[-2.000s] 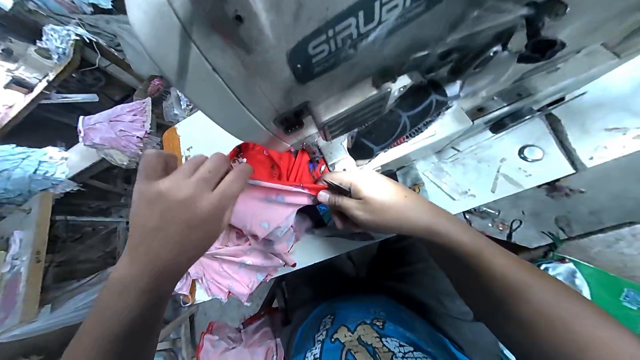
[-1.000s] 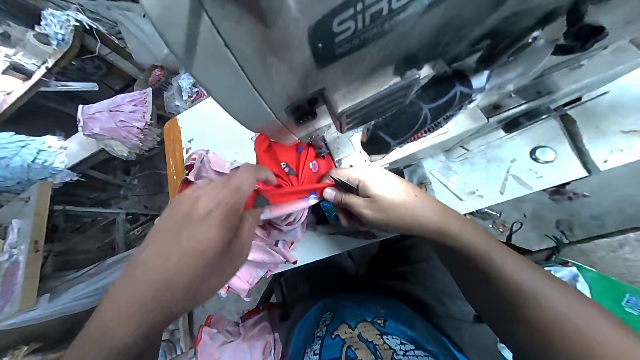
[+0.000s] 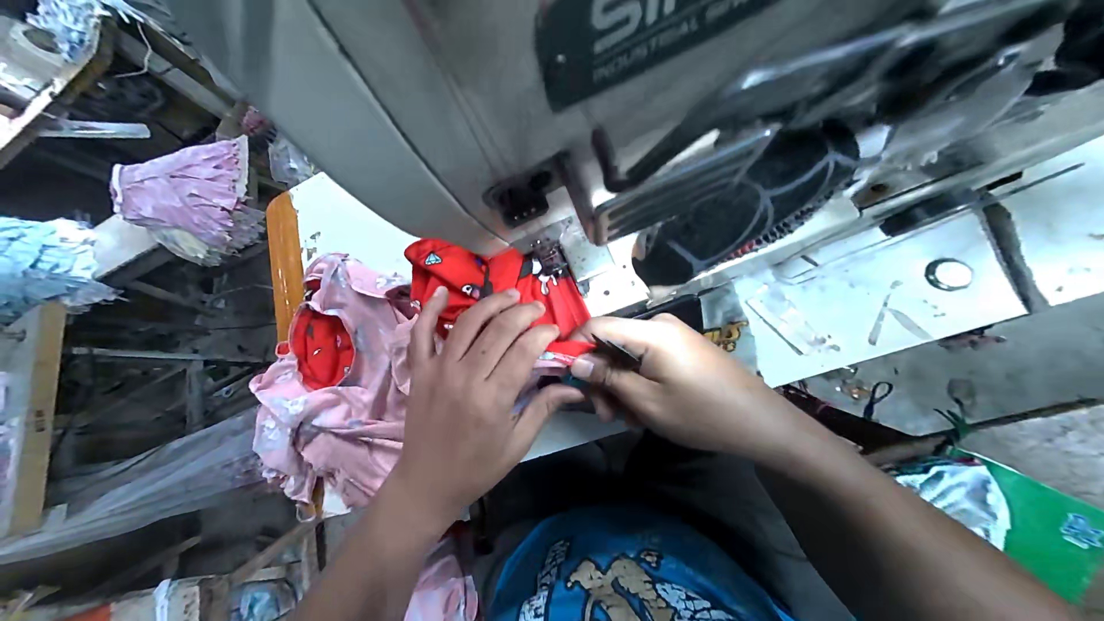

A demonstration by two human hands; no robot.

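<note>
A red printed fabric piece [image 3: 492, 280] lies under the presser foot [image 3: 549, 259] of the industrial sewing machine [image 3: 448, 112]. My left hand [image 3: 483, 371] rests on it with the fingers spread, its thumb near the fabric's edge. My right hand [image 3: 655, 371] pinches that edge between thumb and forefinger and also holds a small dark pointed tool [image 3: 617, 352], perhaps thread snips. The pink garment [image 3: 362, 414], with red lining showing in an opening, spreads to the left of my left hand and runs partly under it.
The white machine table [image 3: 897, 293] has an orange wooden edge [image 3: 285, 259] at left. A handwheel-side belt area is not clear. Pleated pink fabric [image 3: 185, 185] and light blue fabric [image 3: 47, 267] lie on racks at left. More pink cloth [image 3: 444, 586] hangs below; a green surface [image 3: 1035, 526] is lower right.
My left hand has gone from gripping the fabric's edge to lying spread over the red piece. More of the pink garment now shows at left. My right hand still pinches the edge.
</note>
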